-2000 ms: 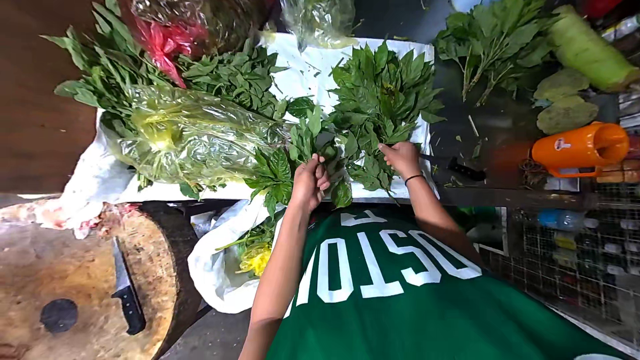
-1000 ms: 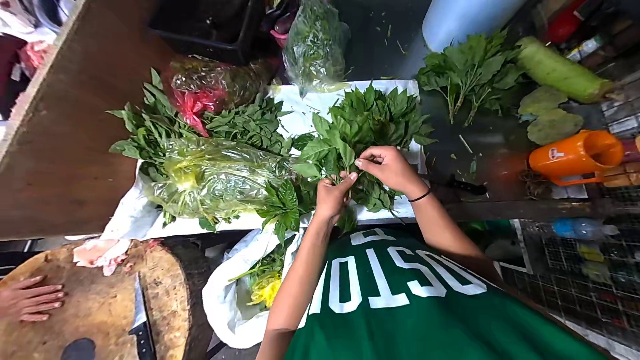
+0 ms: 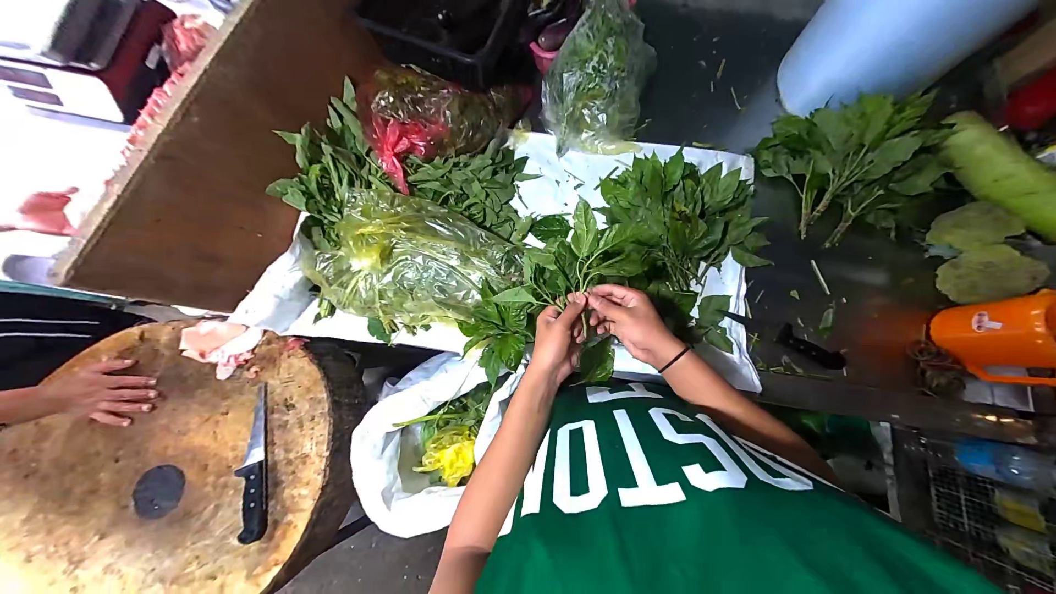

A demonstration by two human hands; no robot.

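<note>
My left hand (image 3: 561, 334) is closed on the stems of a few leafy green sprigs (image 3: 582, 247), held upright in front of my chest. The fingertips of my right hand (image 3: 629, 320) pinch the same stems, touching the left fingertips. Just beyond, a pile of leafy greens (image 3: 676, 210) lies on a white plastic sheet (image 3: 561, 177). Left of my hands are more loose leaves (image 3: 499, 330) and a clear plastic bag of greens (image 3: 412, 256). Below it, a white sack (image 3: 384, 487) holds greens and a yellow plastic bundle (image 3: 450, 455).
At left, a round wooden chopping block (image 3: 82, 495) bears a knife (image 3: 254, 470), meat scraps (image 3: 219, 342) and another person's hand (image 3: 111, 392). To the right lie a black-handled knife (image 3: 810, 346), an orange plastic jug (image 3: 994, 330) and bunched greens (image 3: 858, 157). A wooden board (image 3: 223, 157) stands at upper left.
My hands were apart two seconds ago and have come together at the sprig stems. Another person's hand has come onto the chopping block. The view has shifted to show more at left.
</note>
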